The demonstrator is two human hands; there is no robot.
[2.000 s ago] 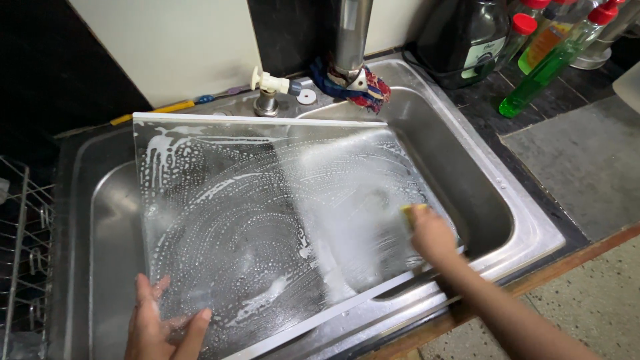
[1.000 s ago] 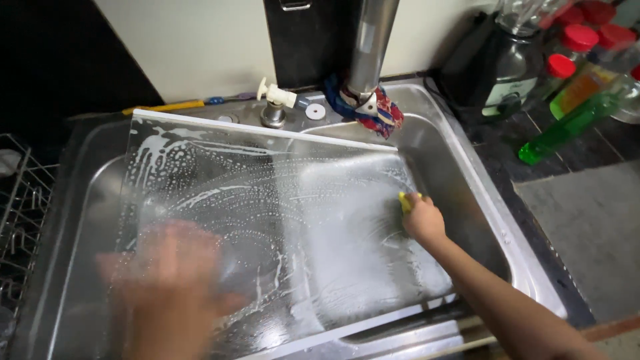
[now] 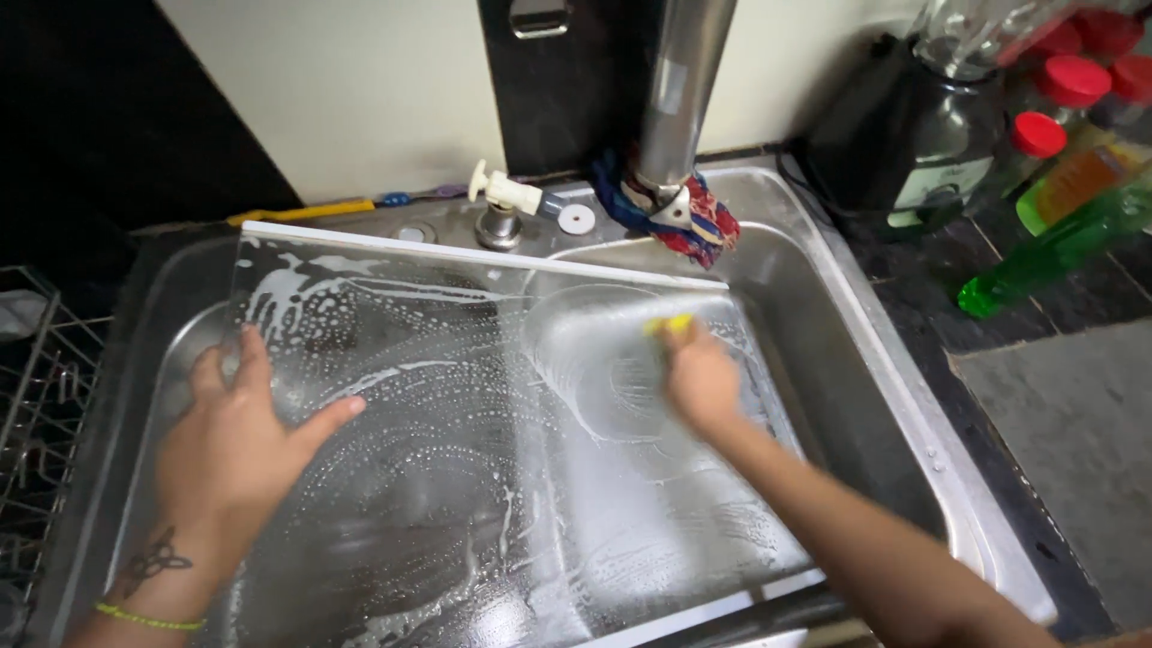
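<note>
A clear glass shelf panel (image 3: 423, 450) with white edge strips lies across a double-bowl stainless steel sink (image 3: 864, 396), its surface covered in suds and droplets. My right hand (image 3: 706, 373), blurred, is closed around a yellow sponge (image 3: 670, 324) over the panel's upper right part. At the panel's left edge, my left hand (image 3: 238, 432) rests with its fingers spread and grips nothing; the thumb lies over the glass.
Behind the sink stand a white-handled tap (image 3: 504, 193) and a metal pipe (image 3: 684, 90) with a cloth (image 3: 706, 225) around its base. A green bottle (image 3: 1053, 252) and red-capped containers are at right, a wire rack (image 3: 45, 423) at left.
My left hand, at the panel's lower left two seconds ago, is now higher along its left edge. My right hand has moved the sponge up and left over the glass.
</note>
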